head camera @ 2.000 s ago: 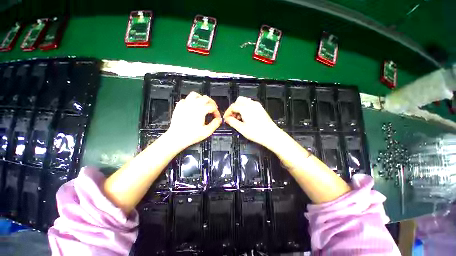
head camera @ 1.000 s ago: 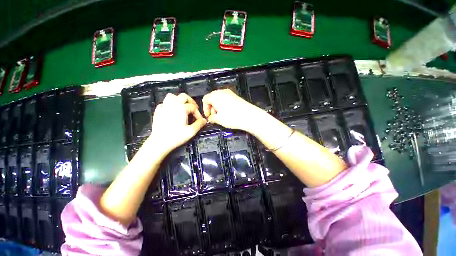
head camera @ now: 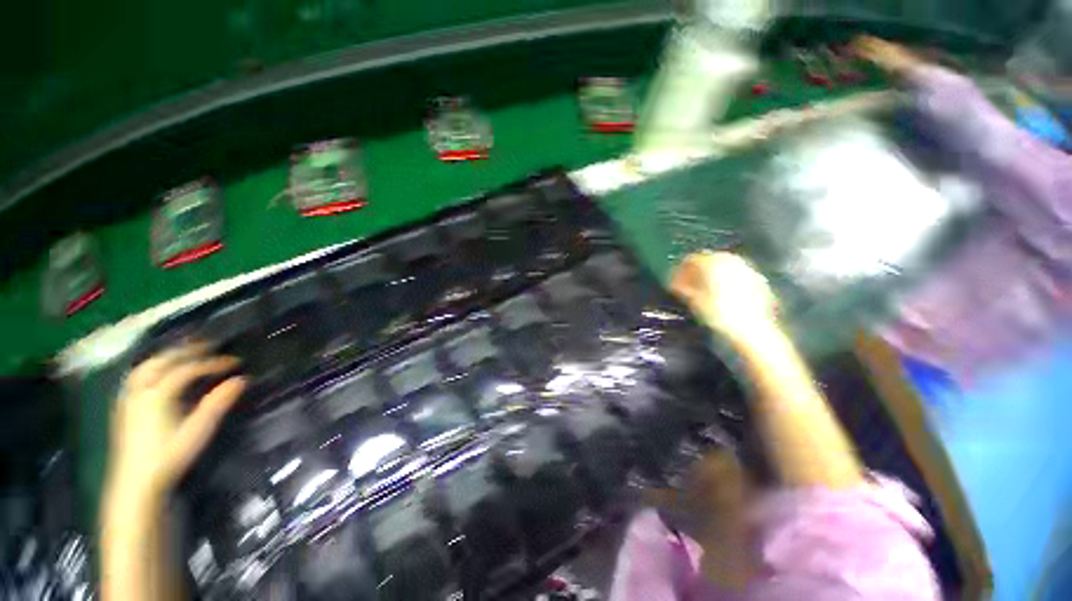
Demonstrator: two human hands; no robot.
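The whole view is blurred. The black blister tray (head camera: 406, 382) lies tilted in view on the bench, with rows of pockets and white glare. My left hand (head camera: 176, 411) is over the tray's left edge, thumb and fingers apart, with nothing visible in it. My right hand (head camera: 727, 291) is at the tray's upper right edge, fingers bent down; whether it holds anything is hidden by blur. Dark small parts (head camera: 691, 233) show faintly on the bench just beyond it.
Red-edged phone assemblies (head camera: 327, 179) are spaced along the green conveyor belt (head camera: 388, 159). A taped post (head camera: 691, 88) stands behind the bench. Glaring clear trays (head camera: 852, 206) lie to the right. Another person's pink sleeve (head camera: 993, 141) and hand reach the belt. A brown carton edge (head camera: 923, 452) is lower right.
The view has swung right. My hands, close together over the tray before, are now wide apart, left at the tray's left edge and right at its right edge. Another person has come into view.
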